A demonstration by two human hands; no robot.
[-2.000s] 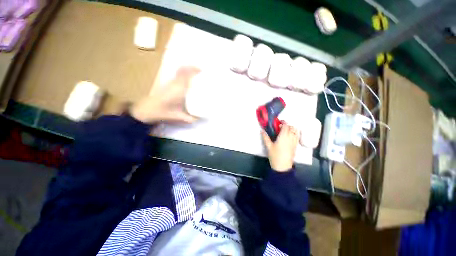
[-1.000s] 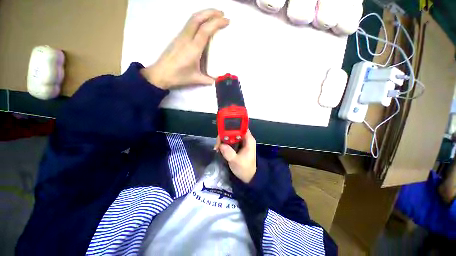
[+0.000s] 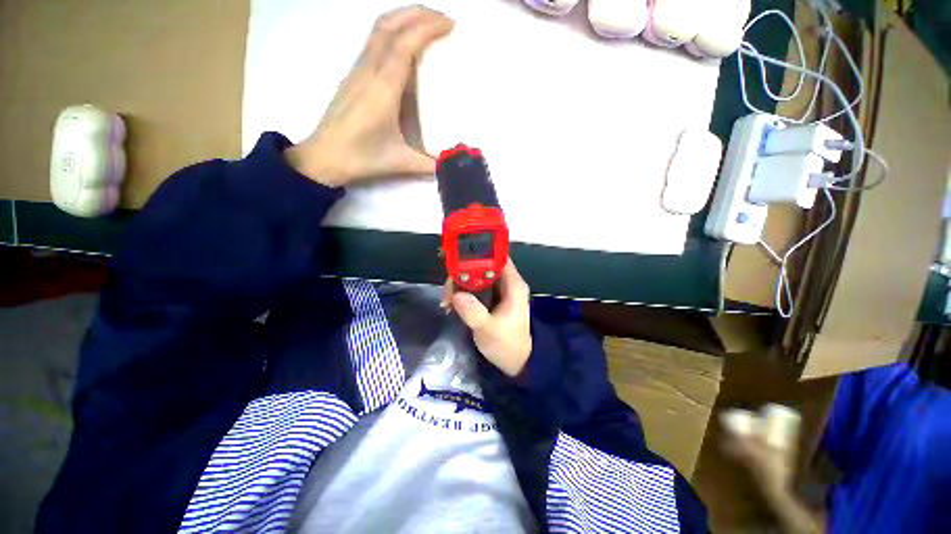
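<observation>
My right hand (image 3: 498,325) grips the red and black infrared thermometer (image 3: 474,224), its small screen facing up and its front end pointing away from me. My left hand (image 3: 370,115) is curved, thumb and fingers around the left side of a pale hand warmer (image 3: 459,99). Its outline is washed out against the white paper sheet (image 3: 584,188). The thermometer's front end is close to my left thumb tip. A single cream hand warmer half (image 3: 692,172) lies at the paper's right side. Several warmers (image 3: 617,16) stand in a row at the top edge, partly cut off.
A paired hand warmer (image 3: 88,161) lies on the cardboard sheet (image 3: 183,63) at left. A power strip (image 3: 742,193) with charger plugs (image 3: 787,177) and white cables is at right, beside a cardboard box (image 3: 886,209). Another person's blurred hand (image 3: 756,448) and blue sleeve show at lower right.
The thermometer has swung from the paper's right side to beside my left hand, its screen now facing me. Since the last earlier frame it shifted slightly left, and another person's hand came into view.
</observation>
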